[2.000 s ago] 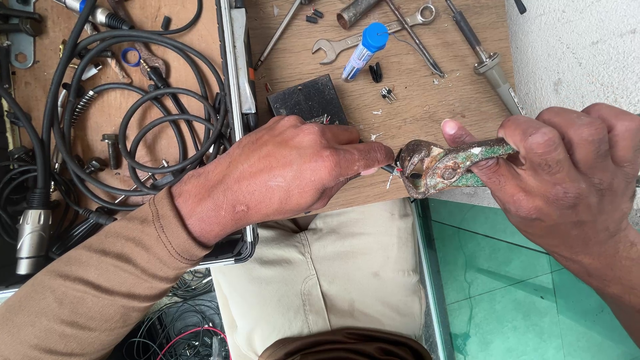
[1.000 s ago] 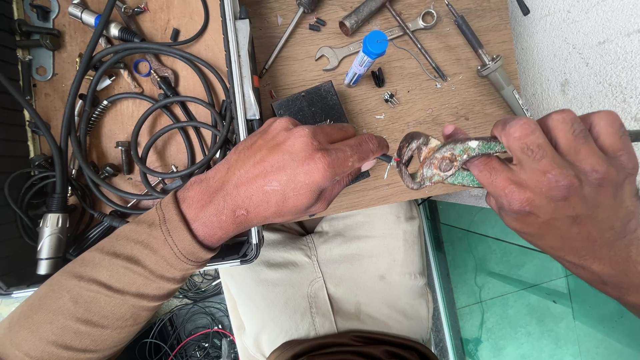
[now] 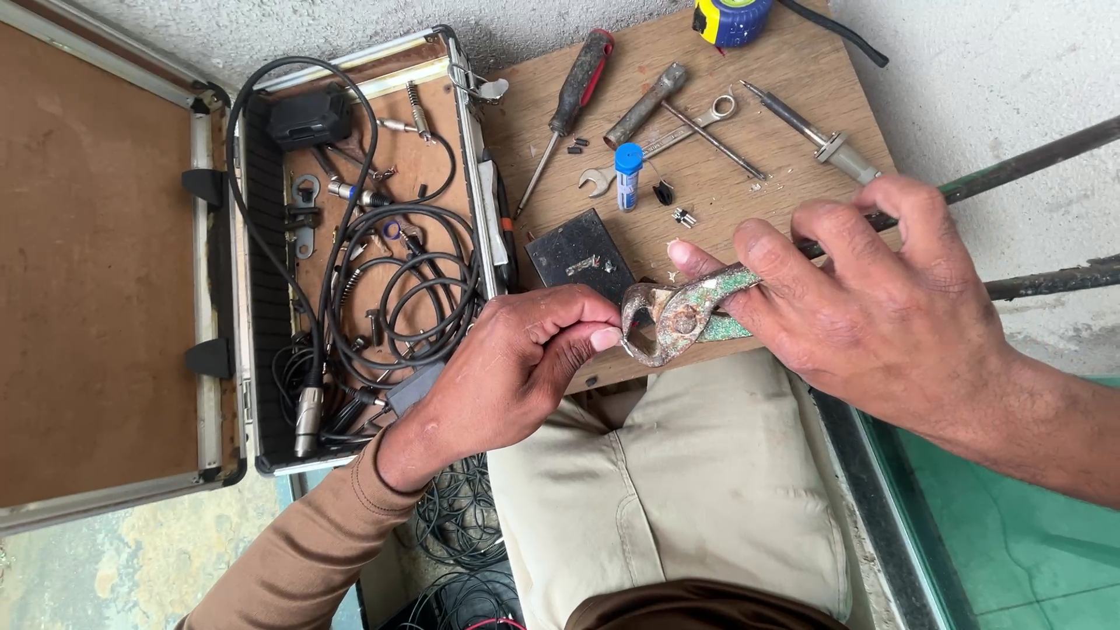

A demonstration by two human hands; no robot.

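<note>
My right hand (image 3: 892, 306) grips the handles of old long-handled pincers (image 3: 687, 322), rusty with worn green paint, whose rounded jaws point left. Just left of the jaws, my left hand (image 3: 525, 363) pinches something thin between thumb and index finger; most of it is hidden, and its end lies at the jaw tips. A black block (image 3: 582, 254) with metal bits on it is behind my left fingers. Beyond the pincers, a small metal part (image 3: 683, 217), a blue-capped tube (image 3: 628, 178) and a black clip-like piece (image 3: 663, 192) rest on the wooden table (image 3: 787, 70).
An open case (image 3: 477, 166) at left holds coiled black cable (image 3: 429, 289) and connectors. On the table are a screwdriver (image 3: 582, 83), a combination wrench (image 3: 674, 136), a tubular socket wrench (image 3: 646, 105), a soldering iron (image 3: 809, 131) and a tape measure (image 3: 733, 19).
The view has swung wider and tilted. The pincers' jaws now meet my left fingertips; one second ago a thin dark cable with pale wire ends showed between them. Both hands keep their holds.
</note>
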